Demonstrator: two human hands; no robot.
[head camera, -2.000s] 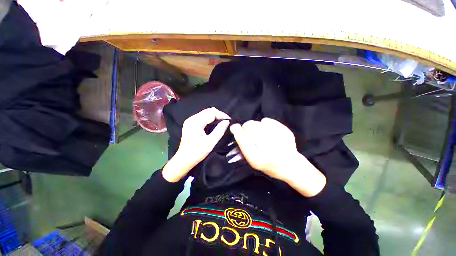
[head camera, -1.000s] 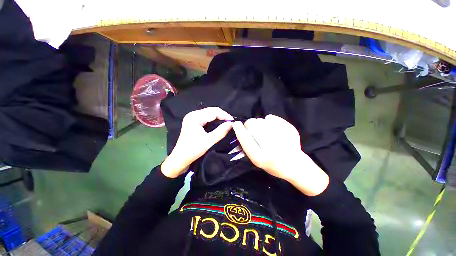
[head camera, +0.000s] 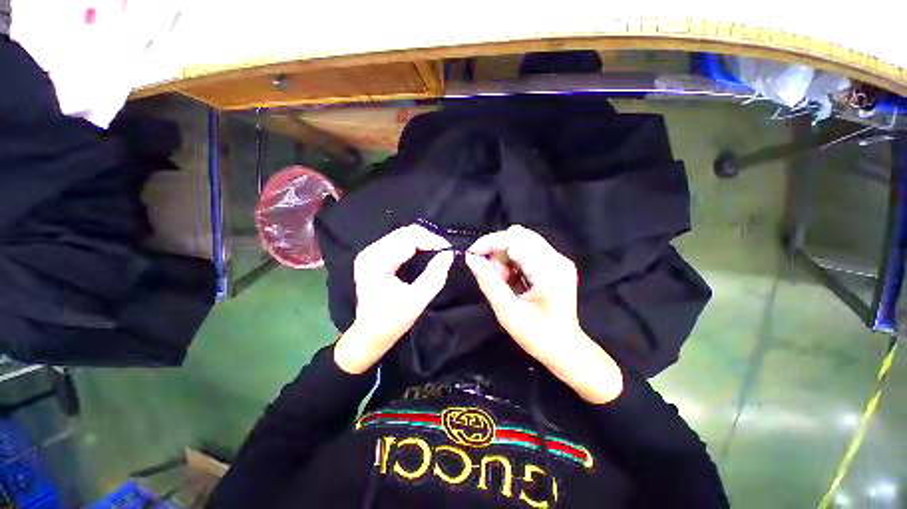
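Note:
A black garment (head camera: 597, 199) lies heaped over the lap. My left hand (head camera: 398, 288) pinches its dark edge between thumb and forefinger, at the middle of the view. My right hand (head camera: 527, 298) is just beside it, fingertips nearly touching the left ones, closed on something too small to tell. A short row of small pale marks (head camera: 457, 233) shows on the black cloth just above the fingertips. A needle or thread cannot be made out.
A white-topped table (head camera: 398, 25) with a wooden drawer (head camera: 318, 85) runs across the top. A red plastic-lined bin (head camera: 294, 217) stands left of the lap. Black garments (head camera: 80, 229) hang at far left. Blue crates (head camera: 25, 457) are at lower left, a metal frame (head camera: 835, 298) at right.
My right hand has turned and its other fingers are now curled in, with the fingertips still by my left ones. The row of pale marks has come into view above the hands.

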